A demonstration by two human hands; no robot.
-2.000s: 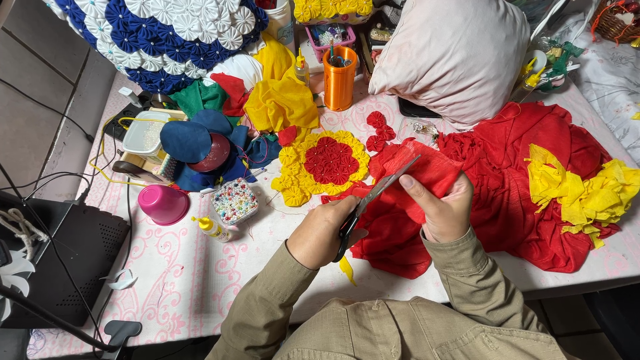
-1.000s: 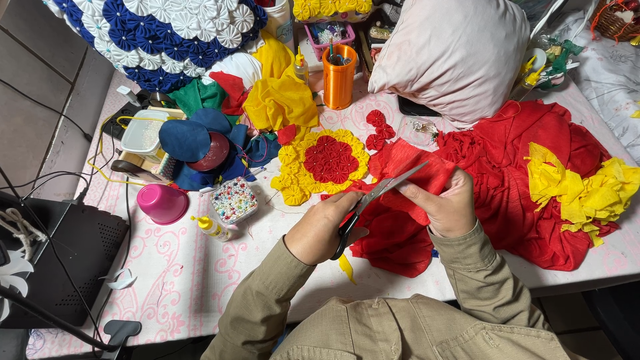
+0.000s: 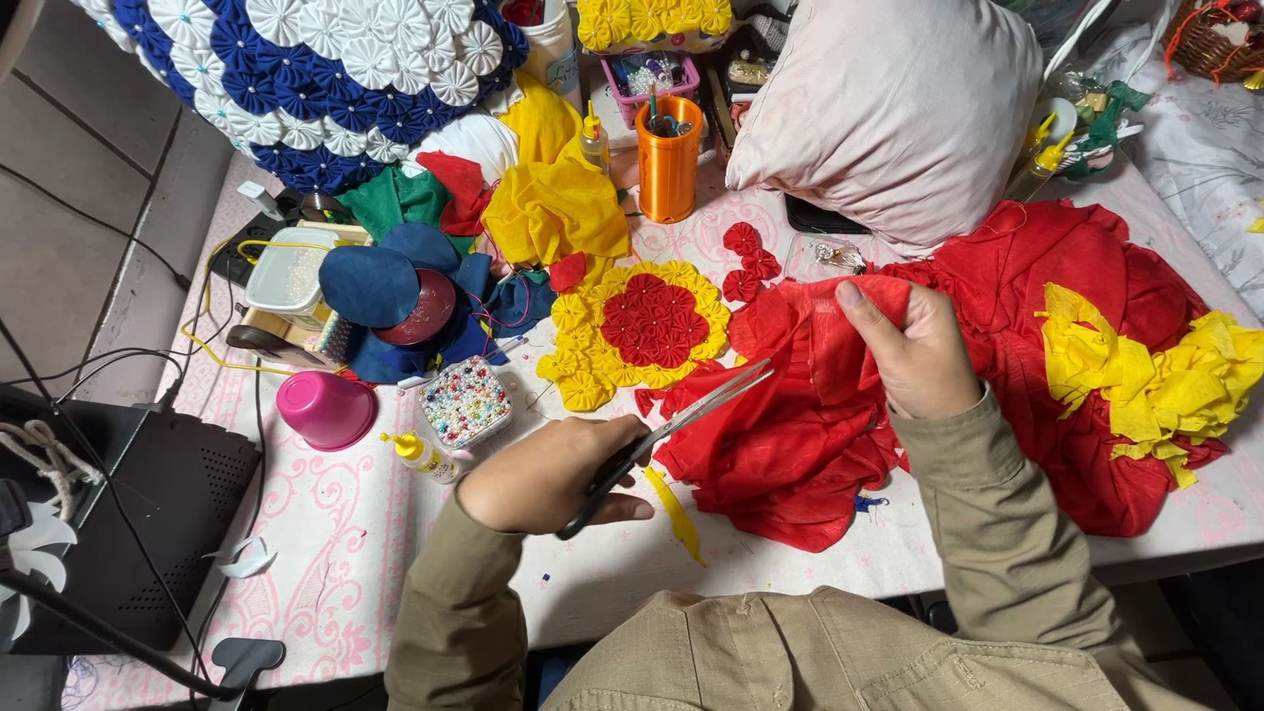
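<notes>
My left hand holds a pair of scissors by its dark handles, the blades pointing up and right, nearly closed, over red fabric. Pinched between the thumb and fingers of my right hand is the edge of a piece of red fabric, which hangs down onto the table. Beyond the blades lies a yellow and red fabric yo-yo flower piece, with small red fabric yo-yos beside it. A yellow fabric strip rests below the scissors.
On the left are a square box of beads, a small glue bottle, a pink cup and blue fabric circles. An orange holder and a pale cushion stand behind. Red and yellow fabric is heaped at the right.
My left hand has drawn the scissors left and down, away from my right hand. The blades, spread apart two seconds ago, are nearly closed now. The red fabric remains in my right hand.
</notes>
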